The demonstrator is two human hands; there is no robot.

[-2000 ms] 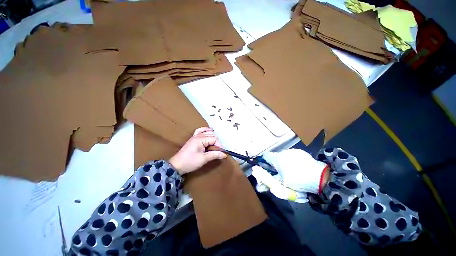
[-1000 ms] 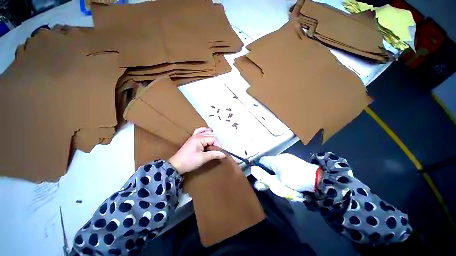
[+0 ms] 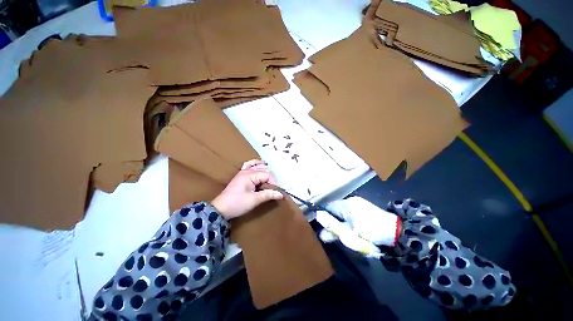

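A brown cut panel [image 3: 286,251] lies folded at the table's front edge, part of it hanging over toward my lap. My bare left hand [image 3: 248,191] pinches its folded edge. My right hand [image 3: 358,222], in a white knit glove with a red cuff edge, holds the scissors [image 3: 294,197]. Their dark, narrow blades point left, with the tips at the panel edge beside my left fingers. The glove hides most of the handles. Whether the blades are parted is too small to tell.
Brown panel stacks [image 3: 201,44] lie at the left and centre. Another brown panel [image 3: 383,100] overhangs the right table edge. Smaller brown panels [image 3: 433,34] and yellow pieces [image 3: 496,28] lie far right. Dark trimmings [image 3: 287,145] dot the white surface. A blue-rimmed tray [image 3: 105,11] is at the far left.
My gloved right hand has moved slightly down and, since the earliest frame, a little left with the scissors. My left hand and the held panel have stayed nearly still.
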